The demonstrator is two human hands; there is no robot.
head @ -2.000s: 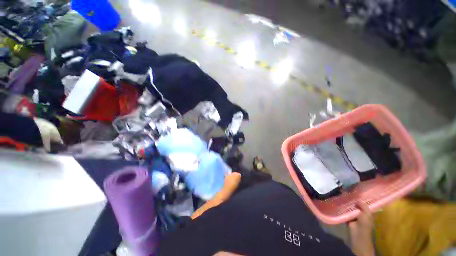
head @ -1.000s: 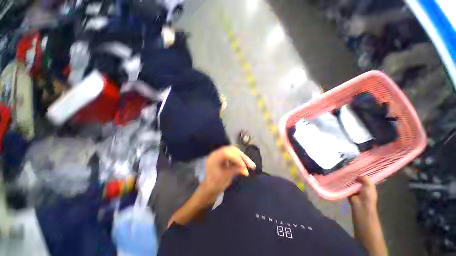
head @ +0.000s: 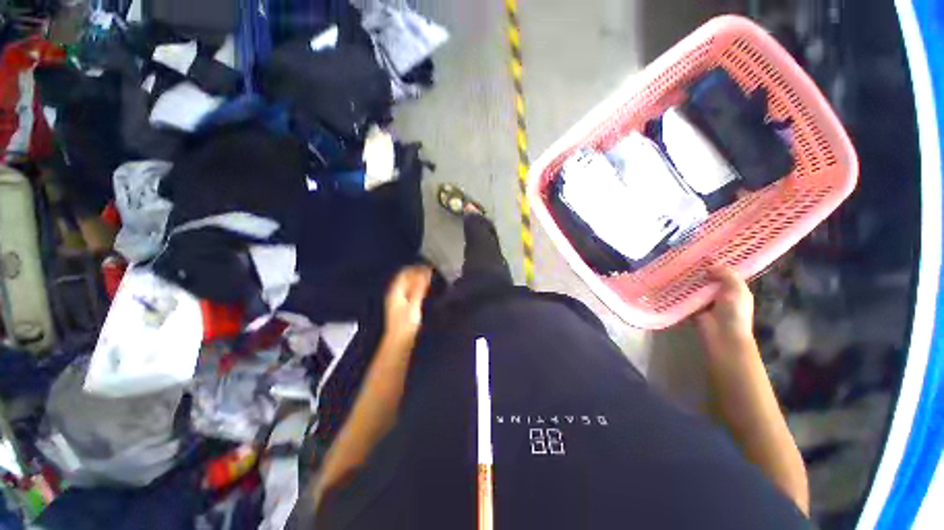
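Observation:
A pink perforated plastic basket (head: 662, 307) is held out at the right, over the aisle floor. My right hand (head: 727, 298) grips its near rim; some fingers are hidden by the rim. Whitish and grey bundles of fabric pieces (head: 626, 202) lie in the left part of the basket. A black bundle (head: 740, 129) lies at its far right end. My left hand (head: 408, 294) hangs at my left side beside dark cloth. It is small and blurred, and I cannot tell whether its fingers hold anything.
Heaped dark, white and grey cloth (head: 238, 197) fills the left side. A white block-like item (head: 145, 331) lies on it. A yellow-black floor line (head: 521, 124) runs up the grey aisle. My sandalled foot (head: 452, 199) shows. A blurred dark heap and a blue-white curved edge (head: 921, 311) are at the right.
The basket has moved up and slightly left in the picture, still in my right hand. My left hand has dropped from in front of me to my left side. The floor line has turned nearly upright.

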